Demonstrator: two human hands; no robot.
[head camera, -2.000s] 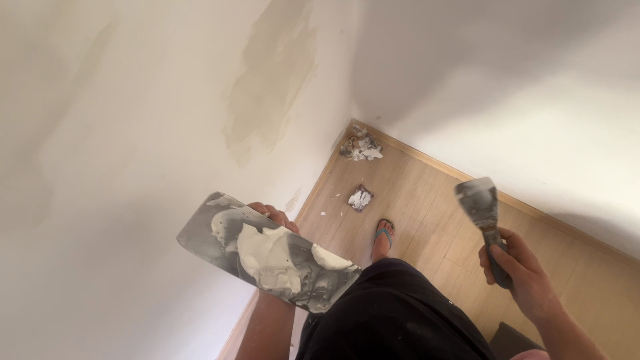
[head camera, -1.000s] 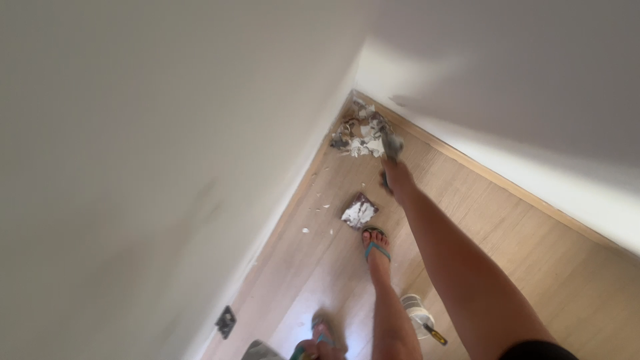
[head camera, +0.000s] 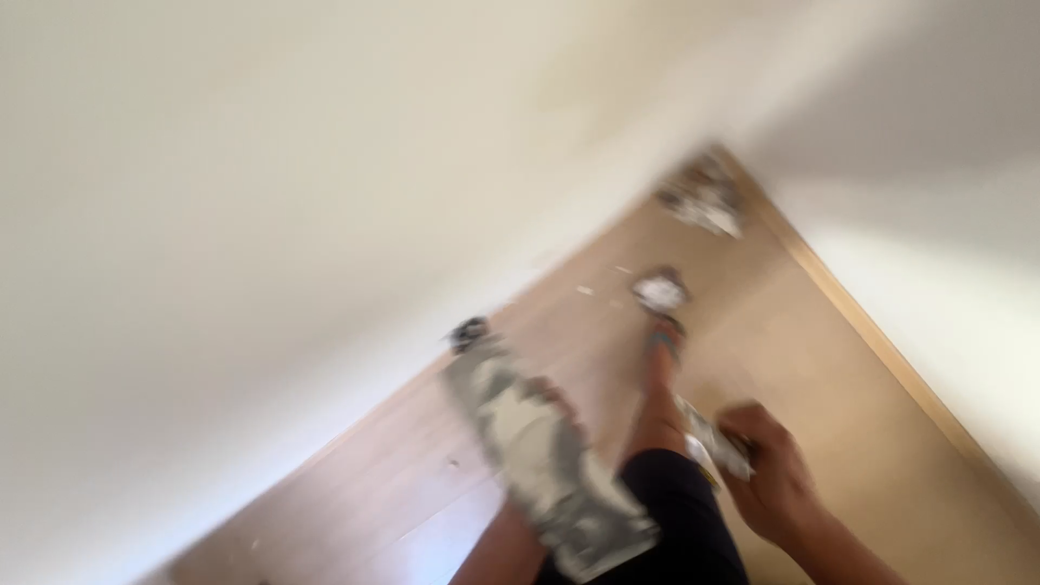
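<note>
The view is blurred. My left hand (head camera: 554, 400) is partly hidden beneath a long rectangular plastering trowel (head camera: 532, 443), which it holds with the plate facing up. White filler lies along much of that plate. My right hand (head camera: 768, 455) is closed around a tool with a pale, smeared blade (head camera: 715, 439), beside my lower leg. Its handle is mostly hidden in the fingers.
A heap of scraps with white filler (head camera: 703, 199) lies in the floor corner. A smaller clump (head camera: 660, 290) sits before my sandalled foot (head camera: 665, 335). A dark object (head camera: 469, 334) is by the left wall (head camera: 284, 244); a wooden skirting board (head camera: 861, 325) edges the right wall.
An arm reached toward the corner heap a second ago; my right hand is now back near my leg. The filler-covered trowel, mostly out of sight then, shows again. The view has shifted.
</note>
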